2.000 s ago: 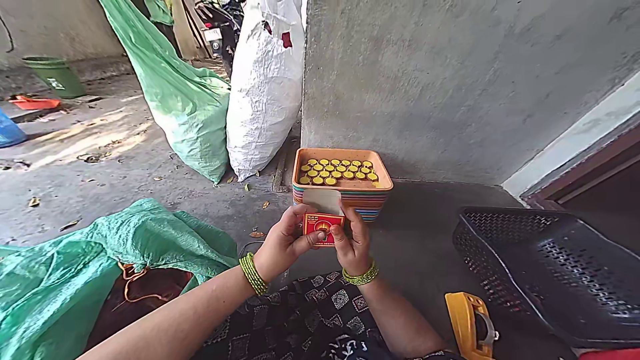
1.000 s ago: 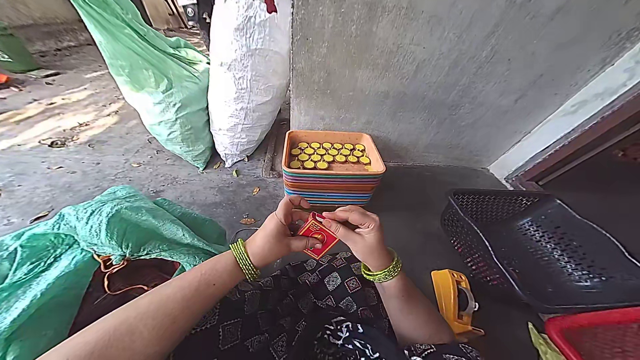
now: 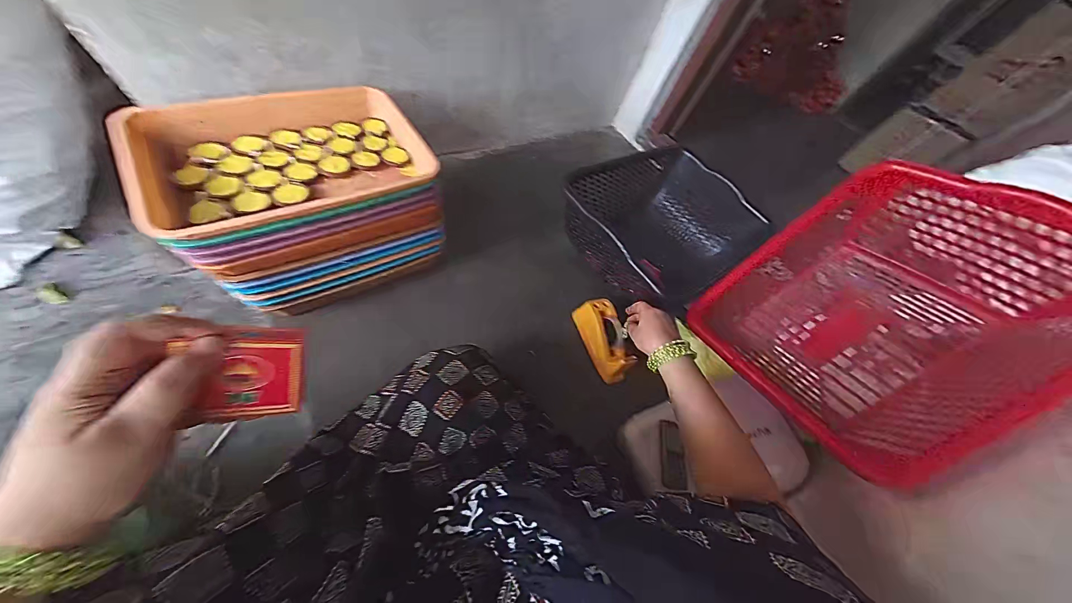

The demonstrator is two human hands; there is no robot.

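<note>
Between the thumb and fingers of my left hand (image 3: 117, 402) is a flat red packet (image 3: 255, 373) with a yellow border and printing. My right hand (image 3: 649, 328), with green bangles at the wrist, is at the right side of a yellow tape dispenser (image 3: 599, 339) on the floor; its fingers are bent close to the tape end, and whether they touch it cannot be told. Behind my left hand stands a stack of coloured plastic trays (image 3: 335, 243), the orange top one (image 3: 276, 105) holding several round yellow-topped pieces (image 3: 251, 201).
A black perforated basket (image 3: 670, 226) stands behind the dispenser, against a large red plastic basket (image 3: 904, 327) on the right. A pale flat-topped object (image 3: 754, 435) is partly under my right forearm. A grey wall (image 3: 502, 67) and a white sack (image 3: 42, 126) lie beyond.
My right hand has let go of the red packet and moved right to the yellow tape dispenser. The packet stays in my left hand, now farther left. The view has swung right and down.
</note>
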